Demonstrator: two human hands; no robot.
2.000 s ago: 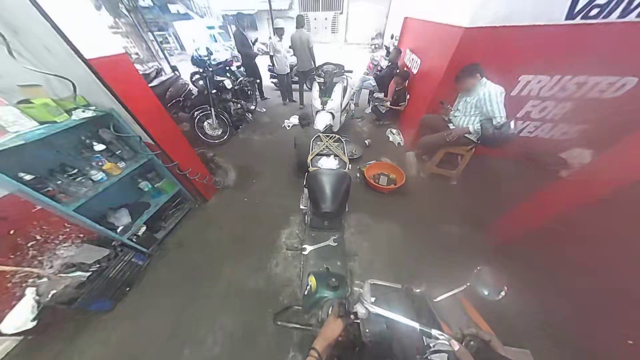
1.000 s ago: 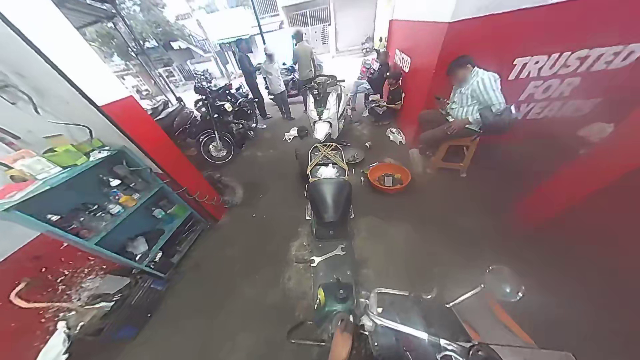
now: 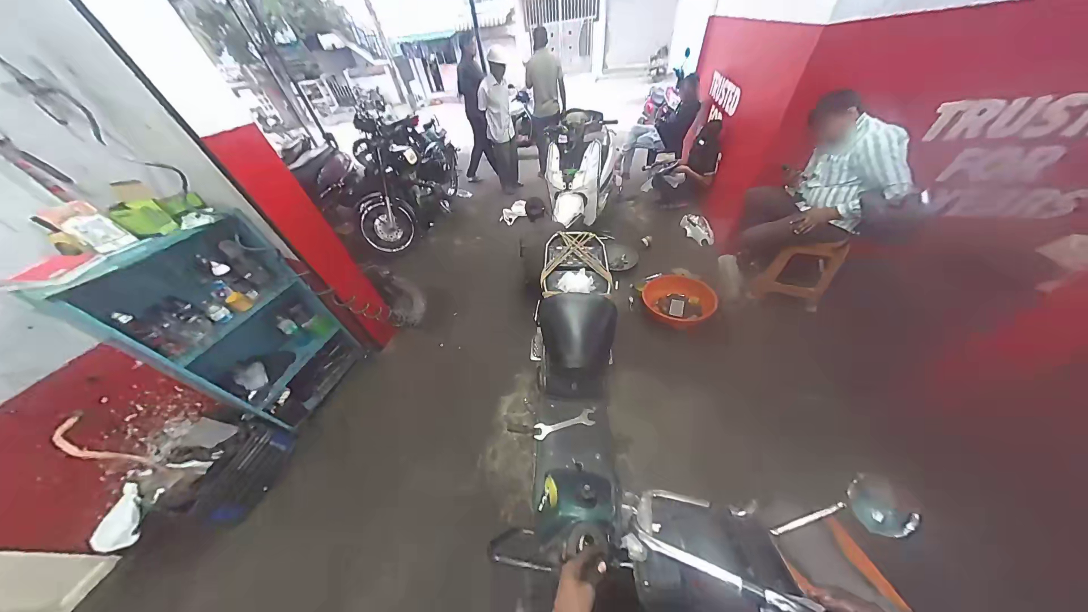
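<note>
At the bottom centre, my left hand [image 3: 582,571] touches the front of a motorcycle, just ahead of its green fuel tank [image 3: 580,500]; its fingertips are too blurred to show a grip. Only a bit of my right hand [image 3: 837,598] shows at the bottom edge, near a chrome bar [image 3: 710,565] at the motorcycle's front; what it touches is hidden. A double open-ended spanner [image 3: 563,424] lies across the bike between the tank and the black seat [image 3: 579,336]. Behind the seat, yellowish straps cross a metal rear rack [image 3: 577,255]. A round mirror [image 3: 882,507] sticks out on the right.
An orange basin [image 3: 680,314] with parts stands right of the seat. A person sits on a stool [image 3: 801,270] by the red wall. Blue shelves [image 3: 246,336] with bottles stand left. A white scooter [image 3: 580,166], parked motorcycles [image 3: 387,183] and several people are farther off.
The view has shifted. My left hand stays at the front of the motorcycle; the spanner still lies across it.
</note>
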